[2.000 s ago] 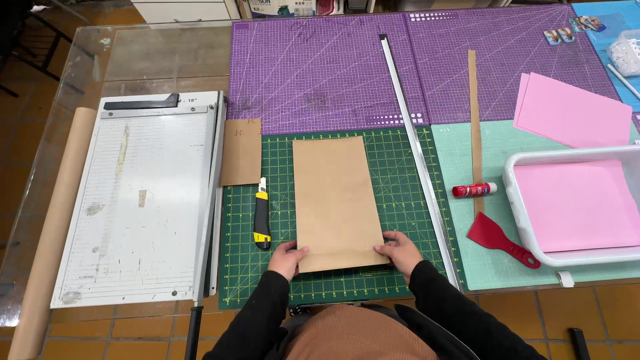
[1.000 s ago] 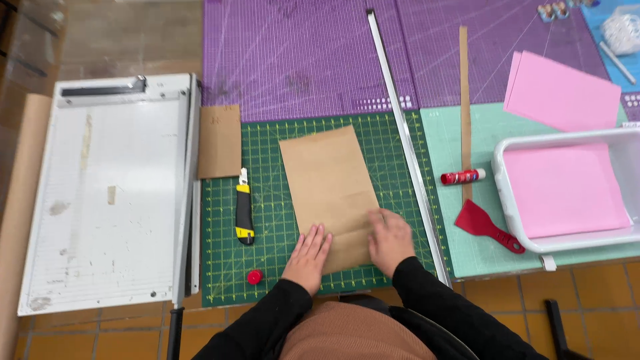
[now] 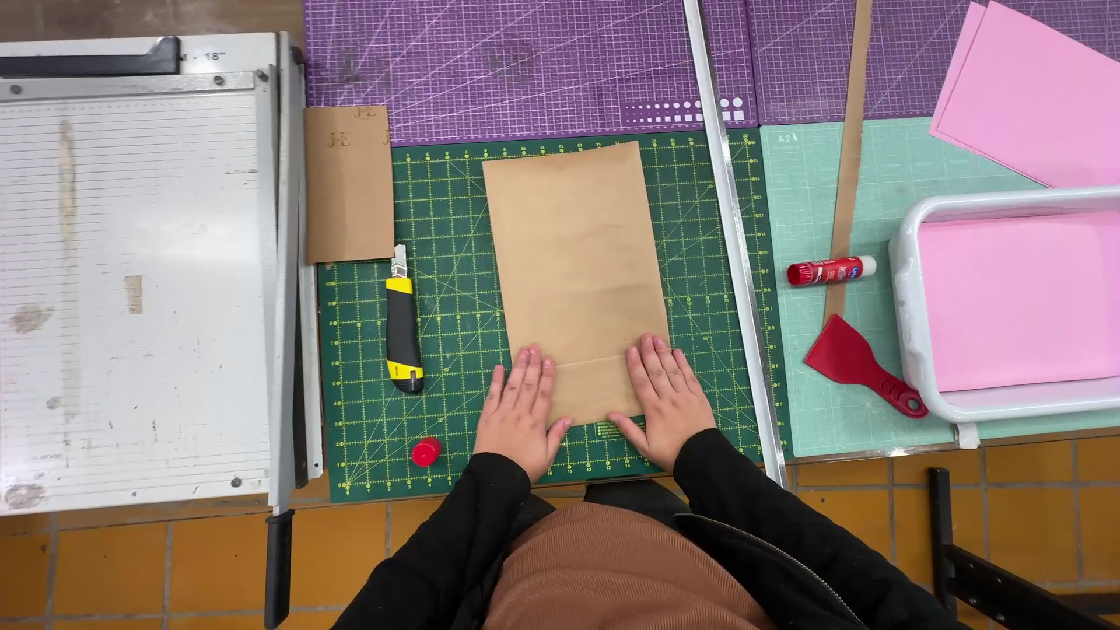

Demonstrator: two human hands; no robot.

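A brown kraft paper piece (image 3: 573, 254), shaped like a flat bag, lies on the green cutting mat (image 3: 455, 350) with a crease across its lower part. My left hand (image 3: 518, 416) rests flat on its lower left edge, fingers slightly apart. On the lower right edge lies my right hand (image 3: 667, 398), palm down with the thumb spread. Neither hand grips anything. Left of the paper is a yellow and black utility knife (image 3: 404, 328), its blade end upward, and below that a small red cap (image 3: 426, 451). A metal ruler (image 3: 735, 219) runs along the right.
A guillotine paper trimmer (image 3: 166, 289) stands at the left beside a cardboard piece (image 3: 349, 192). To the right are a glue stick (image 3: 831, 270), a red plastic scraper (image 3: 862, 363), a cardboard strip (image 3: 849, 149), pink sheets (image 3: 1032, 96) and a white tray (image 3: 914, 324) holding pink paper.
Both hands have moved from the paper's lower corners onto its lower part and now lie flat. The red cap, not visible two seconds ago, shows on the mat. The view has moved closer.
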